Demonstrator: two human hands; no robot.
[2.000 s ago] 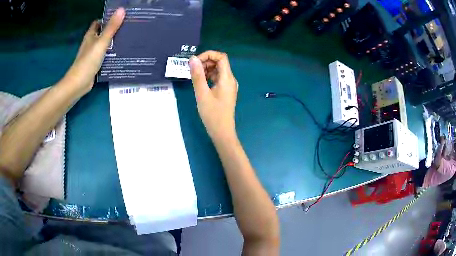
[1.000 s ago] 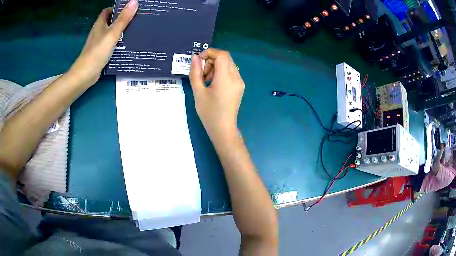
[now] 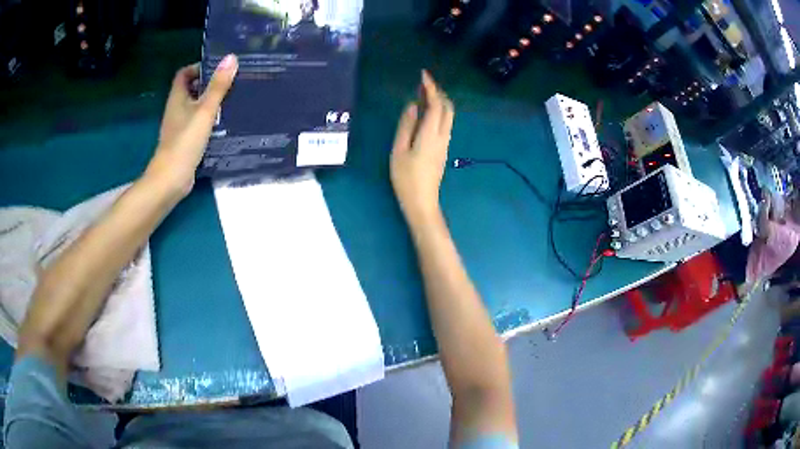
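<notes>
A black retail box [image 3: 276, 96] is held up at the upper left, its printed back facing me. My left hand [image 3: 195, 118] grips its left edge, thumb on the face. A white barcode label [image 3: 322, 149] lies on the box's lower right corner. My right hand [image 3: 424, 145] is to the right of the box, off it, fingers loosely apart and with nothing visible in them. The white label sheet [image 3: 298, 281] lies below the box and reaches over the bench's front edge; its far end is hidden behind the box.
A beige-pink cloth [image 3: 118, 289] lies at left. A thin black cable [image 3: 504, 167], a white test box [image 3: 577, 145], a cream power supply [image 3: 656, 138] and an oscilloscope [image 3: 662, 210] with red leads are at right. Black boxes [image 3: 526, 44] stand along the far side.
My right hand has let go of the label and moved right, off the box. The label now lies uncovered on the box. More of the box's upper picture shows.
</notes>
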